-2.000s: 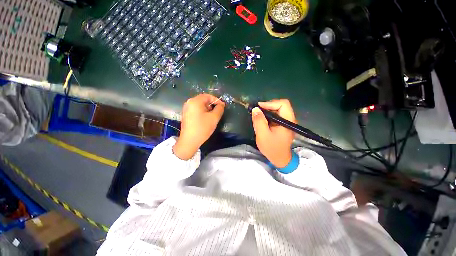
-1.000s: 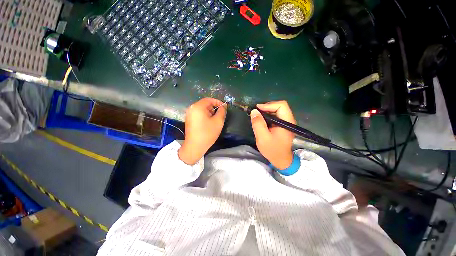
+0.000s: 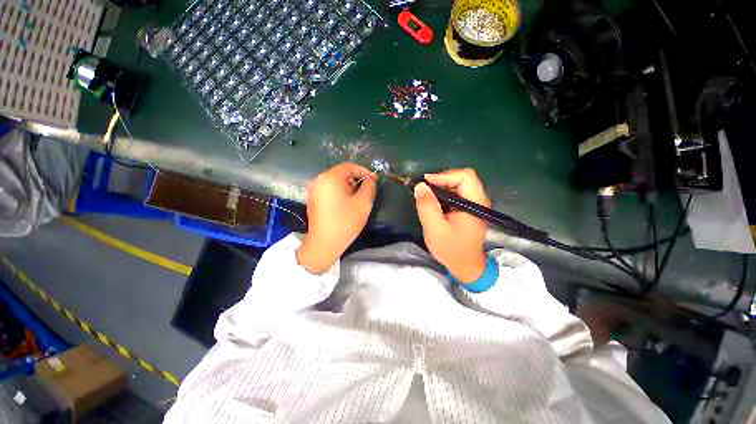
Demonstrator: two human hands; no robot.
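Observation:
My right hand (image 3: 454,222) is shut on the black soldering iron (image 3: 485,213); its thin metal tip points left at a small whitish-blue circuit board (image 3: 380,165) at the bench's front edge. My left hand (image 3: 338,211) is just left of the board, fingertips pinched on thin solder wire (image 3: 282,207) that runs in from the left. The iron's tip and the wire end are very close at the board; whether they touch cannot be told. A loose pile of wired components (image 3: 409,99) lies beyond my hands.
A clear blister tray (image 3: 265,62) of small parts stands at upper left. A yellow tin (image 3: 483,31) and a red tool (image 3: 414,26) are at the back. A solder reel (image 3: 89,74) is at left, black soldering station (image 3: 609,124) with cables at right. Blue bins (image 3: 224,224) sit below the edge.
Since two seconds ago the bench view has shifted slightly right and down. Both hands keep nearly the same pose. The red light on the station no longer shows.

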